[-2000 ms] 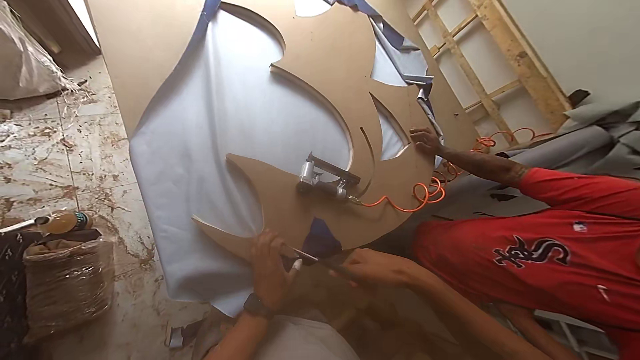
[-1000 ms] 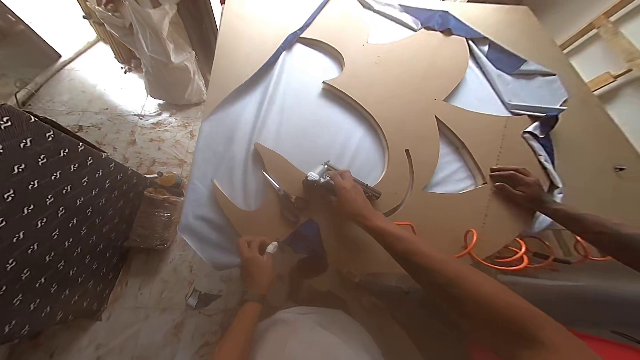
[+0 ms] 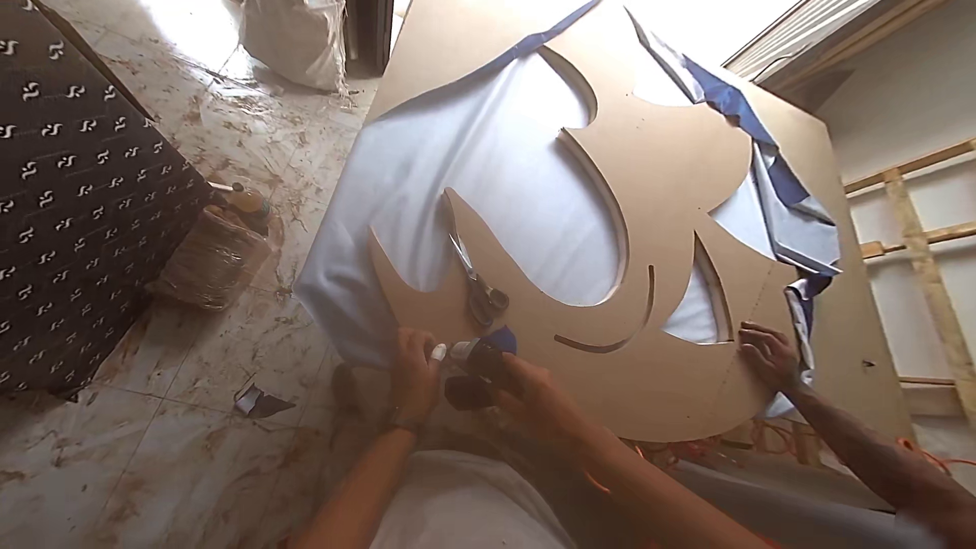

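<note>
My left hand [image 3: 417, 371] grips the lower edge of a curved, cut-out board [image 3: 648, 374]; what lies between its fingers is a fold of fabric or hidden. White wrap covers the thumb tip. My right hand [image 3: 530, 389] is shut on a pneumatic stapler [image 3: 482, 366], its silvery nose close to my left thumb at the board's edge. Scissors [image 3: 483, 293] with dark handles lie on the board just above, blades pointing up. A blue fabric scrap [image 3: 502, 339] shows behind the stapler. Grey-blue fabric [image 3: 503, 152] spreads beneath the board and shows through its openings.
A co-worker's hand [image 3: 766, 354] rests on the board's right side. A curved strip [image 3: 621, 335] lies on the board. An orange air hose [image 3: 915, 450] runs at lower right. Left are a dark patterned box [image 3: 69, 198], a plastic-wrapped bundle [image 3: 206, 259], a bottle [image 3: 248, 200] and a floor scrap [image 3: 263, 402].
The scissors, in my right hand two seconds ago, now lie on the board. My right hand has taken the stapler from the board and brought it to the edge beside my left hand.
</note>
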